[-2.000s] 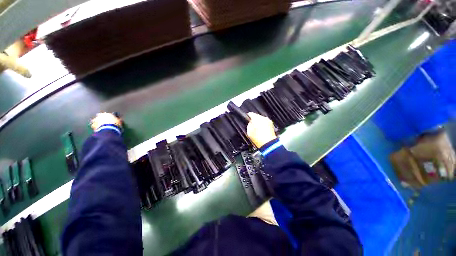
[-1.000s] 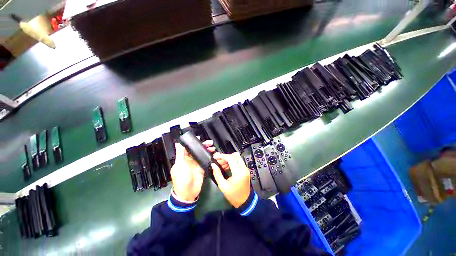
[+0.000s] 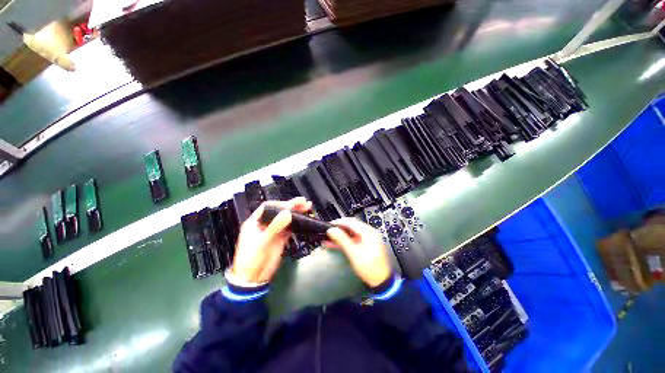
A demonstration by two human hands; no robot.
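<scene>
My left hand point(image 3: 260, 244) and my right hand point(image 3: 363, 250) hold a black remote control point(image 3: 300, 221) between them, one at each end, above the near side of the long row. The row of black housings point(image 3: 394, 159) lies side by side along the white strip. Keypad fronts point(image 3: 399, 227) with round buttons lie just right of my right hand, partly hidden by it. Several green circuit boards point(image 3: 191, 160) with dark ends stand apart on the belt at left. The underside of the held remote control is hidden.
A small group of black units point(image 3: 53, 309) lies at the left on the bench. A blue bin point(image 3: 565, 291) with keypad parts point(image 3: 481, 299) is below the bench edge at right. Brown cardboard stacks point(image 3: 204, 36) stand on the far side. A carton point(image 3: 625, 258) is at far right.
Both hands came back from the belt and the row and met at the remote control. Since one second ago it has turned from steep to nearly level. The circuit boards have shifted slightly right.
</scene>
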